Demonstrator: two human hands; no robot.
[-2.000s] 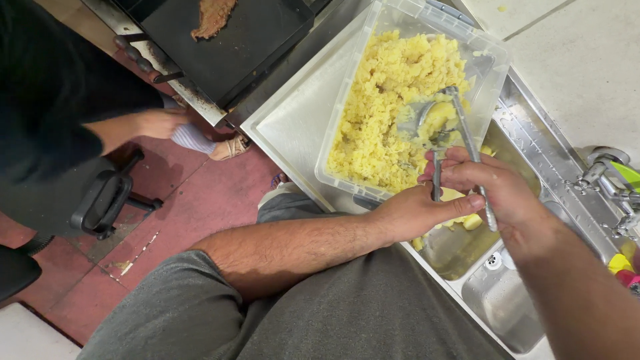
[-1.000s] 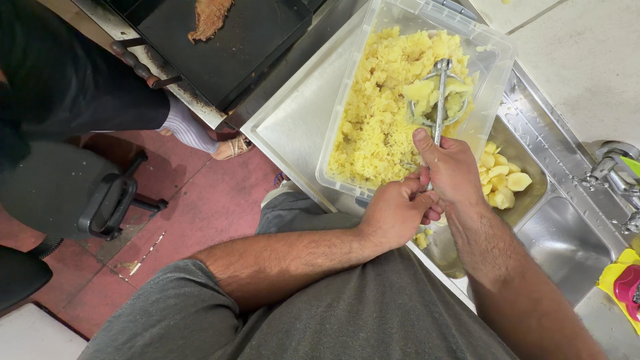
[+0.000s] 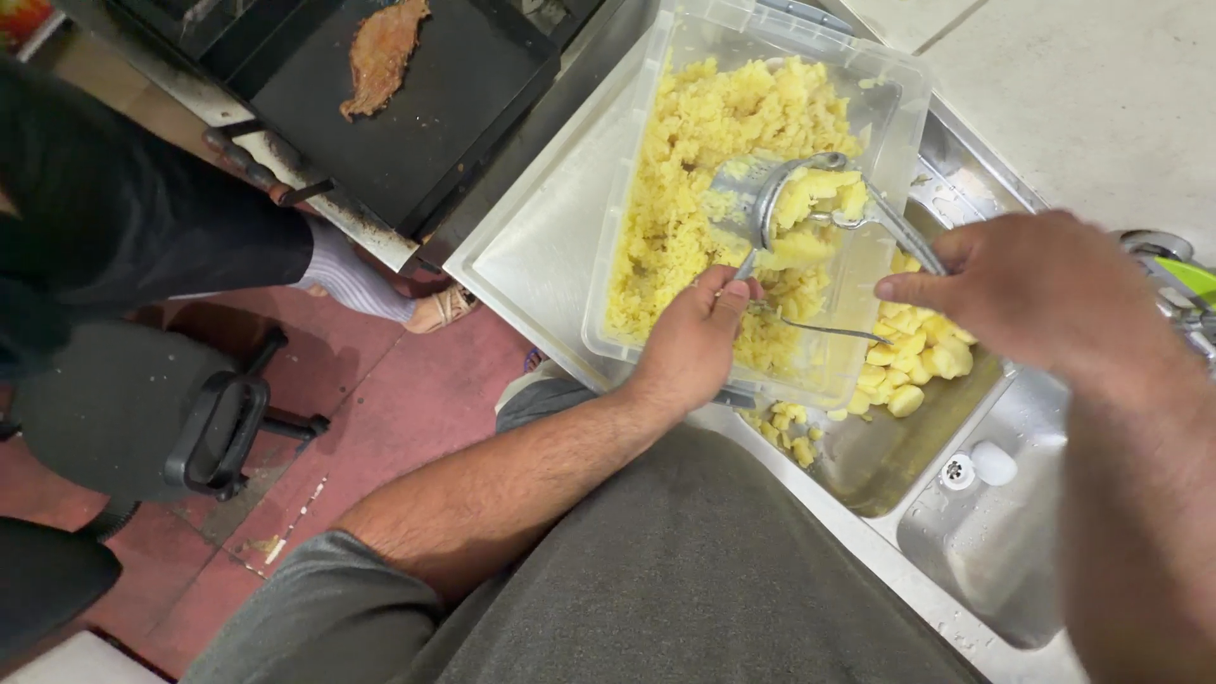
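My left hand (image 3: 698, 332) grips one handle of a metal potato ricer (image 3: 760, 204), over the near part of a clear plastic tub (image 3: 883, 114). The ricer's cup lies tilted on its side, with yellow potato pieces in and around its mouth. My right hand (image 3: 1007, 285) holds the ricer's other handle, which is swung apart from the first. Riced potato (image 3: 703, 142) fills much of the tub. A thin metal utensil handle (image 3: 836, 331), its other end hidden, sticks out beside my left hand. Peeled potato pieces (image 3: 912, 356) lie in the sink basin below the tub's right edge.
The tub rests across a steel drainboard (image 3: 541, 218) and the sink. A second basin (image 3: 997, 532) and a faucet (image 3: 1187, 304) are at right. At upper left, a black griddle (image 3: 427, 123) bears cooked meat (image 3: 385, 57); another person's leg (image 3: 361, 275) and a chair (image 3: 123, 408) are nearby.
The ricer's handles, close together one second ago, are now spread apart. My right hand has moved right, away from my left hand, and the cup has tipped onto its side.
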